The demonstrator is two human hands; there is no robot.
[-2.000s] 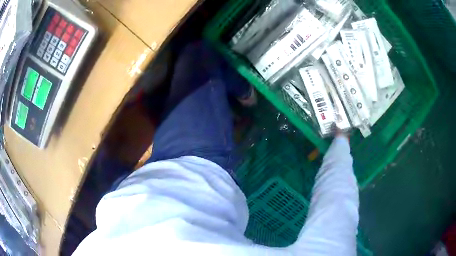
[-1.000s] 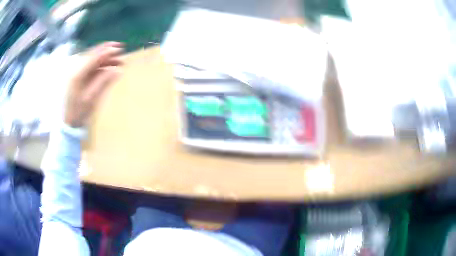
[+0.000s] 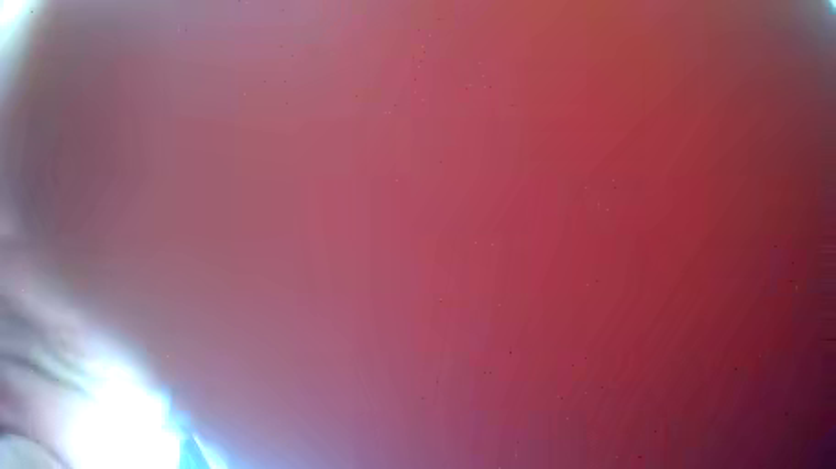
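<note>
A blurred red-pink surface (image 3: 440, 229) covers nearly the whole head view, very close to the lens. It may be skin, but no finger outline shows, and I cannot tell whether it is one of my hands. Neither my left hand nor my right hand can be made out. No carton, bag or scale is visible behind the covering.
A bright white glare (image 3: 124, 426) with a bluish edge shows at the lower left. Blurred pinkish and grey shapes lie beside it at the left rim, too unclear to name. Small pale patches show in the upper corners.
The view has gone from the crate, then the bench with the scale and my left hand raised at the left, to a red-pink covering over the lens. The bench and scale are hidden.
</note>
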